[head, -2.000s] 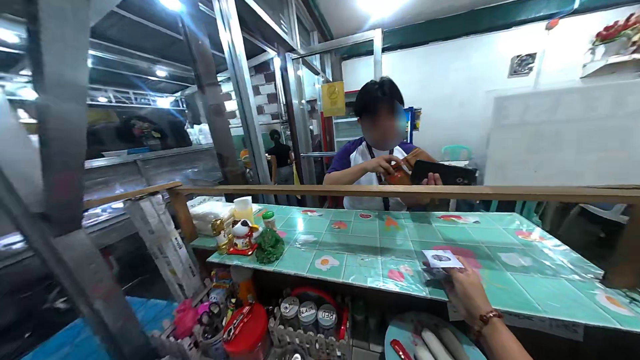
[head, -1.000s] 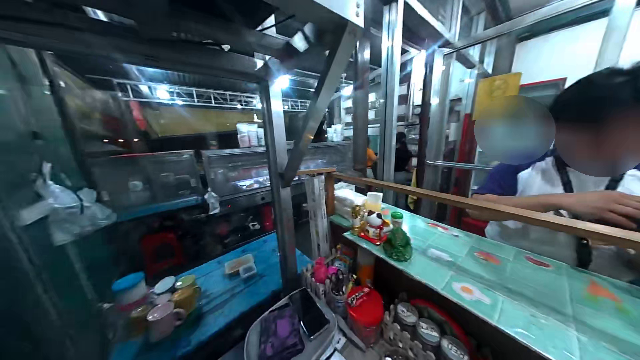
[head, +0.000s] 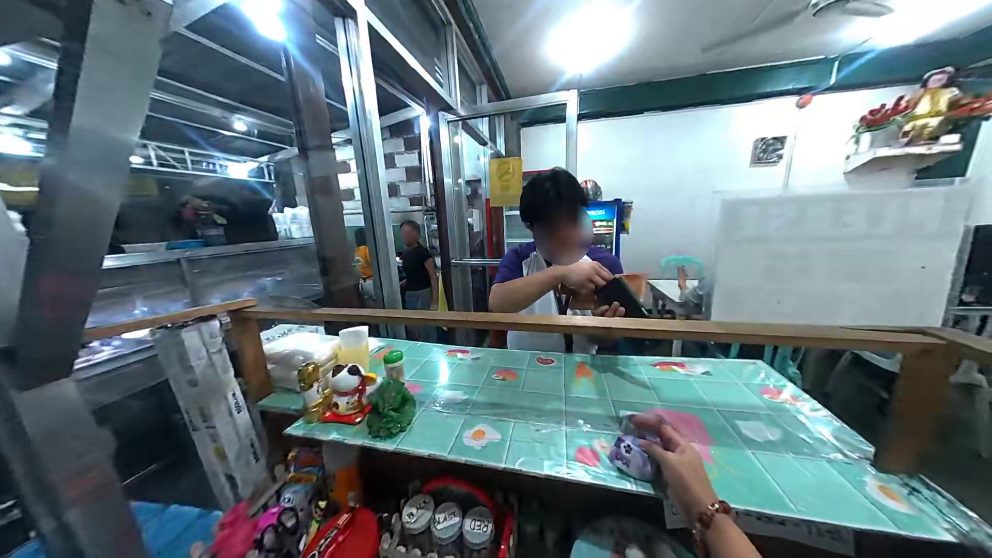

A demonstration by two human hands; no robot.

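Note:
My right hand [head: 676, 457], with a beaded bracelet at the wrist, holds a small purple patterned pouch-like item [head: 632, 457] at the near edge of the counter [head: 535, 395], which has a green tile-pattern cover. My left hand is out of view. Across the counter a person [head: 559, 263] in a purple and white shirt holds an open dark wallet or case [head: 620, 296] in both hands. At the counter's left end stand a beckoning-cat figurine [head: 347, 390], a green-capped bottle [head: 394, 364] and a green leafy-looking ornament [head: 390, 408].
A wooden rail [head: 480, 318] runs along the counter's far side. Below the counter are lidded jars [head: 447, 523], a red pouch [head: 345, 535] and a round plate or tray [head: 628, 539]. A metal post [head: 85, 232] rises at the left. A whiteboard [head: 841, 260] stands behind at the right.
A white card-like item was in my right hand two seconds ago; the purple item is there now. The view swung left and back. The person opposite has moved their hands on the dark case.

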